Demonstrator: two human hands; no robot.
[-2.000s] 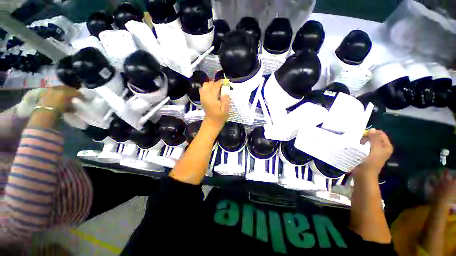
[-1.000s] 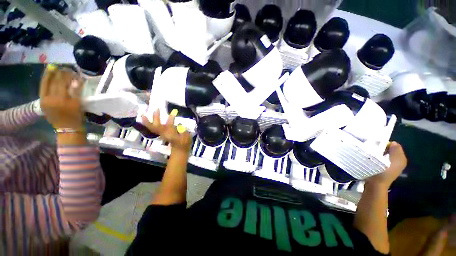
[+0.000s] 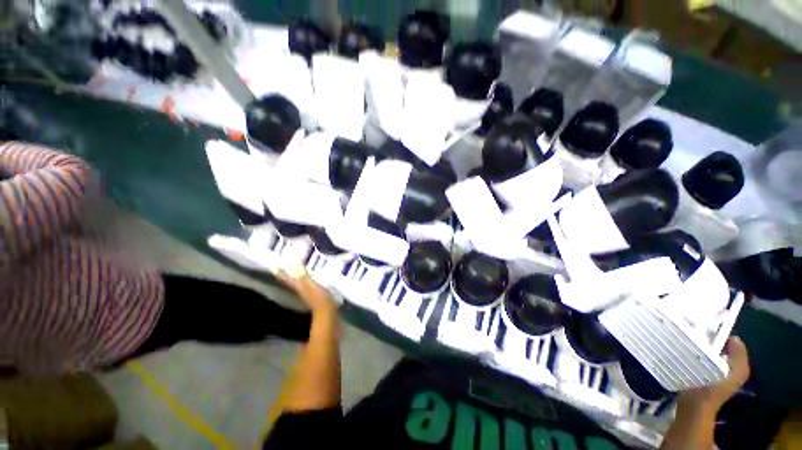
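White dome cameras with glossy black balls stand close together along a white rack. More cameras lie tilted across them, their white housings overlapping. My left hand is at the rack's front edge toward the left, its fingertips against or beside the white edge; its grip is unclear. My right hand is at the rack's right end, beside the ribbed white base of a tilted camera. Its fingers are partly hidden, so its hold cannot be told.
A person in a striped top stands at the left. Clear plastic packaging stands behind the cameras. More black balls lie at the right. A dark green bench mat shows at the left, and a brown box is on the floor.
The view has shifted, and the cameras now appear lower and farther right. My left hand has moved from among the cameras to the rack's front edge. The coworker's hands have left the cameras.
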